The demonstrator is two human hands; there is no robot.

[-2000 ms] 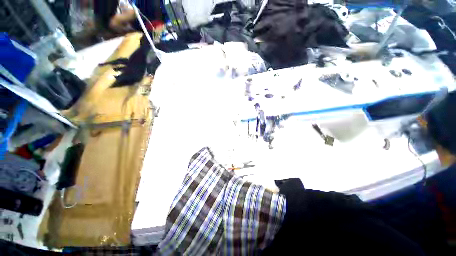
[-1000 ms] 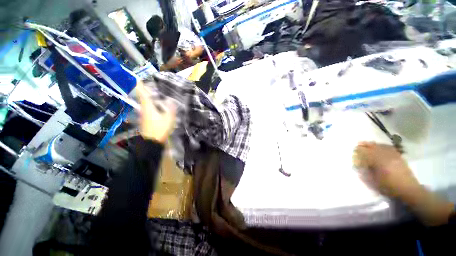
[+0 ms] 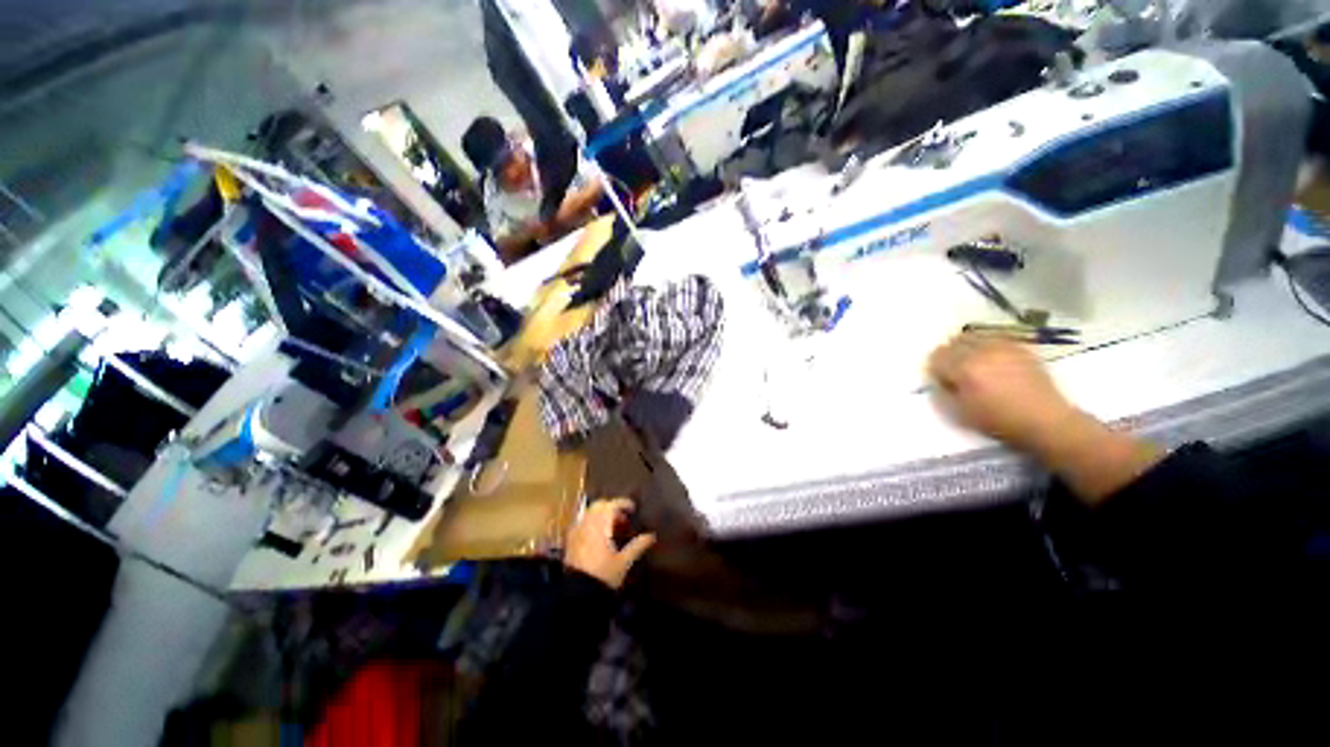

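The black-and-white plaid lining [image 3: 635, 350] lies bunched at the table's left end, joined to brown cloth [image 3: 642, 474] that hangs over the front edge. My left hand [image 3: 605, 543] is at the brown cloth, thumb and fingers apart; whether it grips the cloth is unclear. My right hand [image 3: 999, 387] rests on the white table with curled fingers, and its palm side is hidden. Dark thin tools [image 3: 1021, 333] lie just behind it, under the arm of the white sewing machine [image 3: 934, 219]. The needle area [image 3: 799, 299] is left of my right hand.
Taped brown cardboard [image 3: 511, 489] adjoins the table's left side. A white-framed rack with blue material [image 3: 365, 248] stands left. Another person [image 3: 518, 183] sits beyond, near another machine [image 3: 744, 95]. Dark cloth [image 3: 948, 80] is heaped behind the machine. Something red [image 3: 387, 708] is low at left.
The plaid lining, blurred in my raised left hand one second ago, now lies bunched on the table. My left hand has moved down to the brown cloth. My right hand remains on the table.
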